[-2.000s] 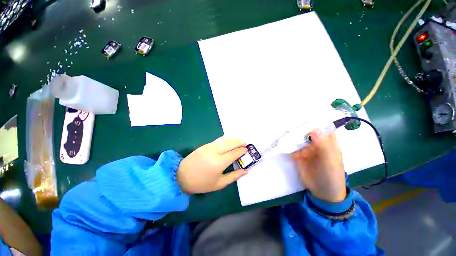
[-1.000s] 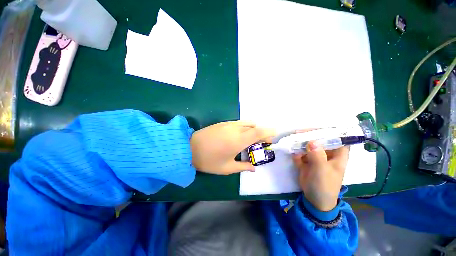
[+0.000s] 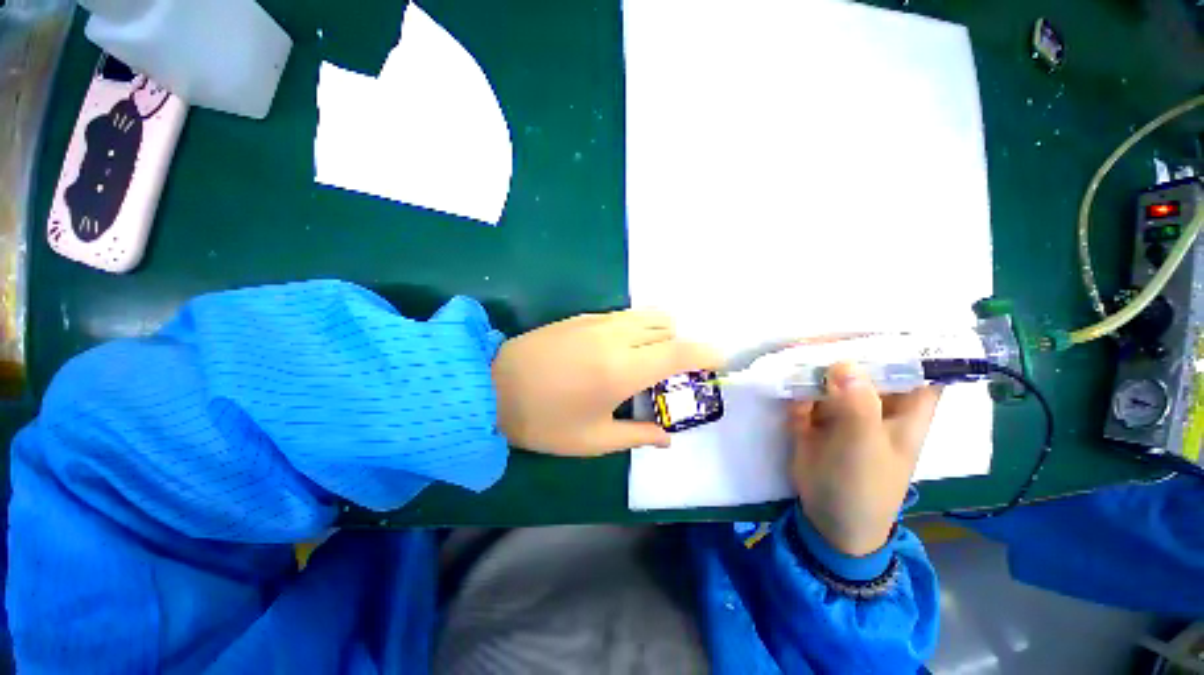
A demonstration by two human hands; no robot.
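Observation:
My left hand (image 3: 581, 385) holds a small black electronic module (image 3: 688, 401) with white and yellow parts between thumb and fingers, over the white paper sheet (image 3: 805, 172). My right hand (image 3: 858, 448) grips the clear-white dispensing syringe (image 3: 858, 365), which lies nearly level and points left. Its thin yellowish tip (image 3: 725, 382) is at the module's upper right edge; whether it touches cannot be told. A green cap (image 3: 1006, 350) and a black cable are at the syringe's rear. The fingers under the syringe are partly hidden.
A yellowish air hose (image 3: 1117, 321) runs right to the grey controller (image 3: 1146, 389) with a red light. At left are a notched white piece (image 3: 416, 132), a translucent bottle (image 3: 198, 50), a cat-patterned phone (image 3: 112, 178) and a clear bag (image 3: 16, 198). Another module (image 3: 1047, 44) lies upper right.
The view has swung since the first frame. The syringe tip has come to the module, where a gap showed earlier. Since one second ago both hands have barely moved.

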